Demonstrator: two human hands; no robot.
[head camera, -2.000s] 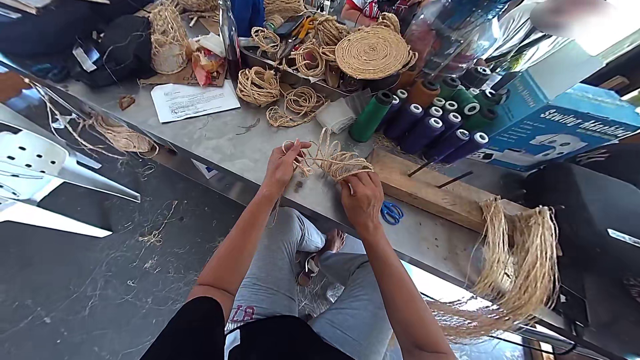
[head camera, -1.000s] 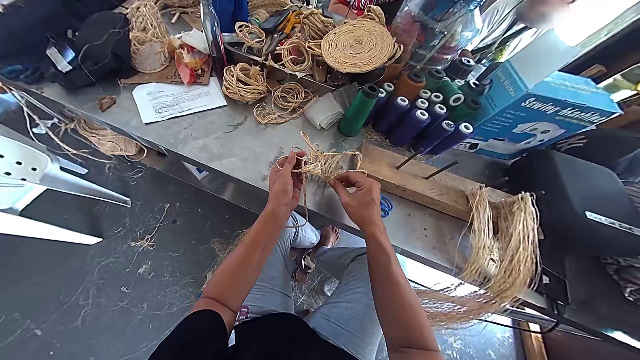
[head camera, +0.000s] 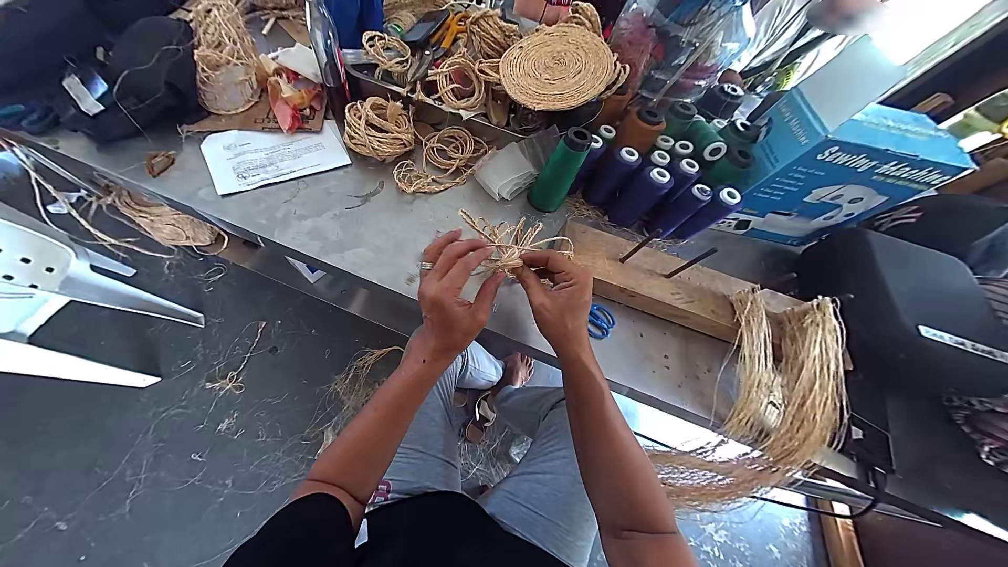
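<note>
A small bundle of looped natural-fibre cord (head camera: 512, 246) is held above the metal table's front edge. My right hand (head camera: 557, 295) pinches the bundle's base between thumb and fingers. My left hand (head camera: 455, 291) is at the bundle's left side, fingers spread and thumb tip near the base; whether it grips a strand cannot be made out. Blue-handled scissors (head camera: 601, 321) lie just right of my right hand, their blades hidden. Coils of similar cord (head camera: 379, 130) rest farther back on the table.
A wooden beam (head camera: 661, 279) with two metal rods and a hank of loose fibre (head camera: 811, 378) lies at right. Behind it stand thread cones (head camera: 639, 189) and a sewing machine box (head camera: 850, 173). A printed paper (head camera: 276, 157) lies at left, a white chair (head camera: 79, 276) below.
My left hand's fingers have spread and lifted from their closer pinch on the cord. My right hand still holds the bundle.
</note>
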